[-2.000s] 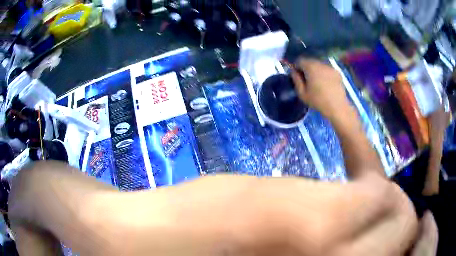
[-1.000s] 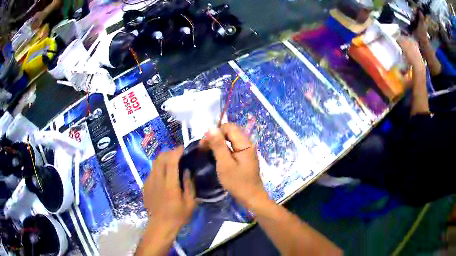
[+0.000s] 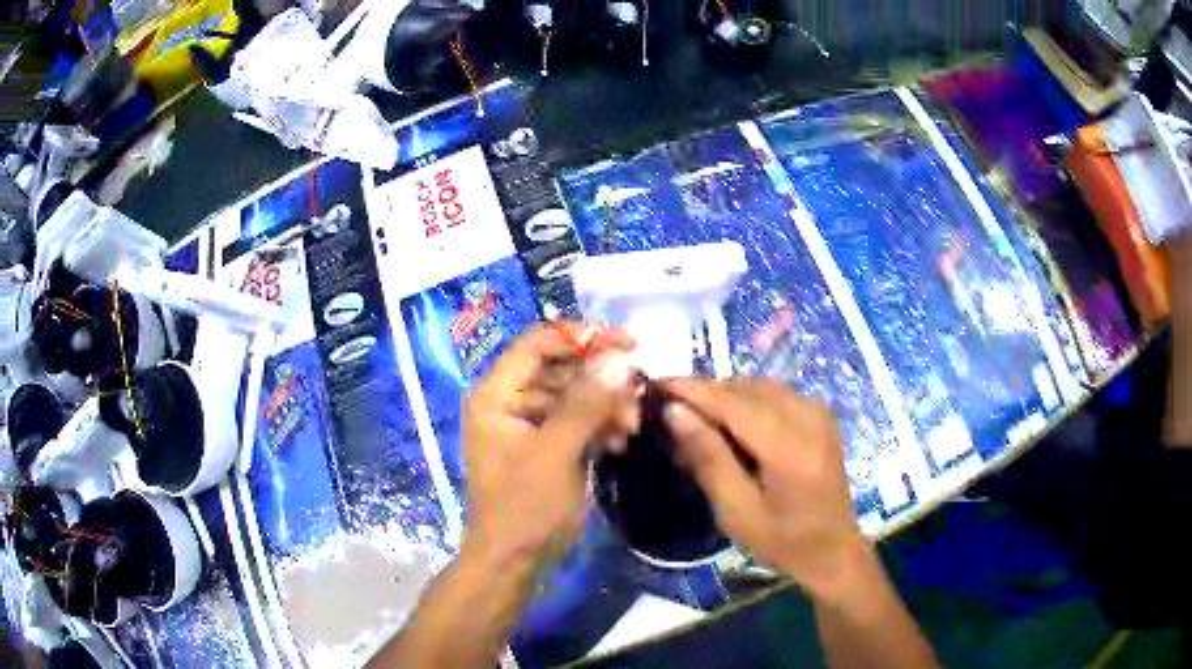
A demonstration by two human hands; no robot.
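A white housing with a bracket arm (image 3: 660, 277) lies on the blue printed sheeting in front of me, its flat mount pointing away and its black round cup (image 3: 658, 510) toward me. My left hand (image 3: 543, 431) is over the cup's left side, its fingertips pinching thin red-orange wire leads (image 3: 570, 336). My right hand (image 3: 758, 471) is over the cup's right side, fingertips close to the left ones at a small dark piece that I cannot make out. My fingers hide the cup's upper part.
White housings with black interiors (image 3: 177, 425) crowd the left side. Another white housing (image 3: 314, 85) lies at the upper left. Black modules (image 3: 732, 29) sit on the dark green strip at the back. An orange box (image 3: 1122, 216) and part of a person's arm are at the right edge.
Earlier my right hand alone was on the cup; then both hands closed around it nearer me. Now both hands' fingertips meet above it at the wires, and the view has shifted.
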